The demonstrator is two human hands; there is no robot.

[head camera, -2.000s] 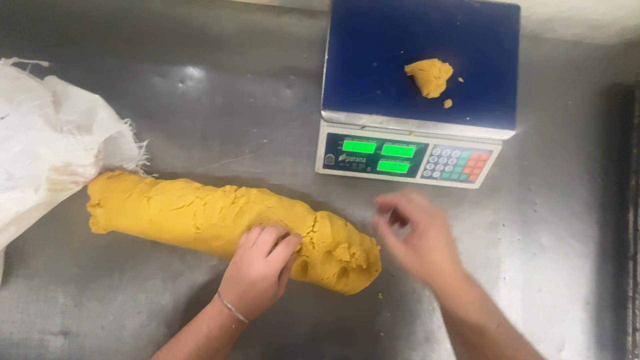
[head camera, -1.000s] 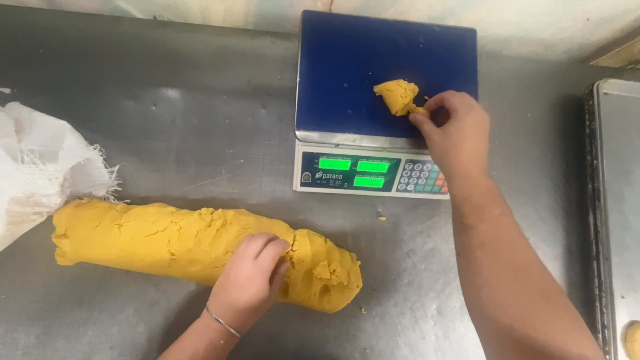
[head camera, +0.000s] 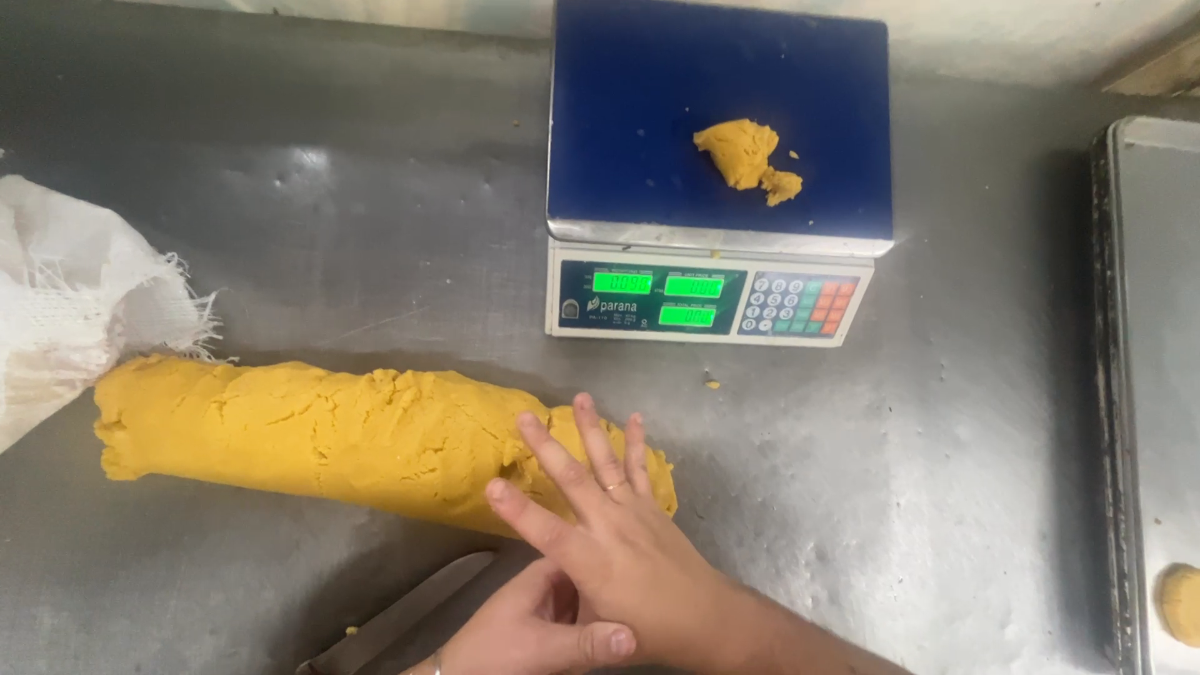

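Note:
A thick log of yellow dough (head camera: 319, 436) lies on the metal table, its surface cracked. My right hand (head camera: 609, 506) is spread over the log's right end with nothing held in it. Below it, my left hand (head camera: 539, 623) is partly tucked under the right palm and wrist; whether it grips anything is hidden. Beside the left hand lies a knife blade (head camera: 403, 614), its handle out of sight. On the blue platform of a digital scale (head camera: 712, 295) rest a lump of dough (head camera: 739, 152) and a smaller piece (head camera: 781, 186) touching it, with crumbs nearby.
A white woven sack (head camera: 70, 309) with frayed edges touches the log's left end. At the right edge stands a metal tray (head camera: 1162, 375) with a round piece of dough (head camera: 1180, 603) on it. A crumb (head camera: 712, 383) lies below the scale. A wall runs along the back.
My right hand has come back from the scale to the log, and a small piece of dough now sits against the lump. My left hand has moved off the log, toward the near edge. The knife blade shows.

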